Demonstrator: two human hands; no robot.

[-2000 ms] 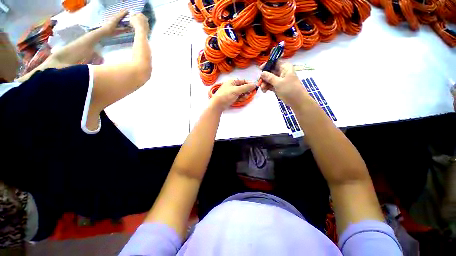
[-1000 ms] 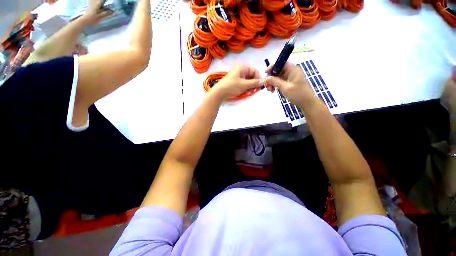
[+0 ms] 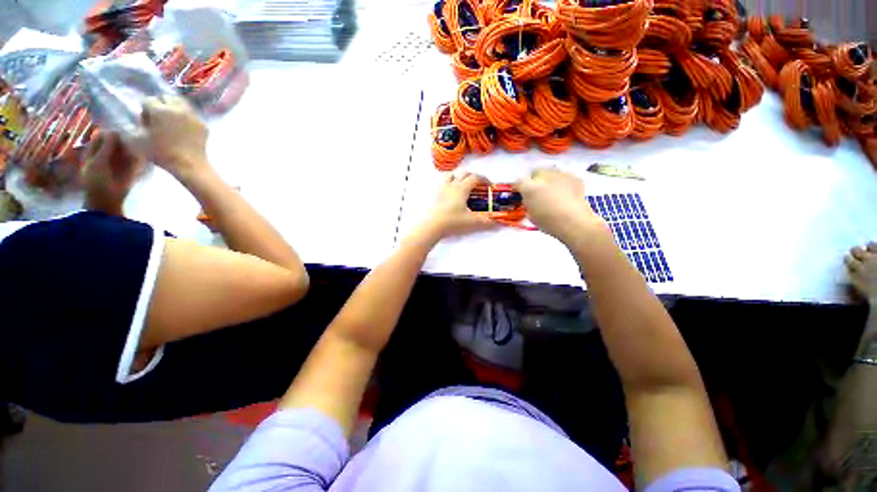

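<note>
An orange coiled cable lies on the white table between my hands, black connectors in its middle and a thin pale tie across them. My left hand holds the coil's left end. My right hand is on its right end, fingers curled and partly hidden. A label sheet with rows of dark strips lies right of my right hand, partly behind my forearm. A thin yellow-green strip lies above the sheet.
A large pile of orange coils stands behind my hands, with more coils at the back right. At left a neighbour's hands hold a clear bag near bagged coils. Another person's hand rests at the right edge.
The black connector that my right hand held up is now down in the coil's middle. My hands are on the coil's two ends. The neighbour's hands moved from the grey stack to a bag.
</note>
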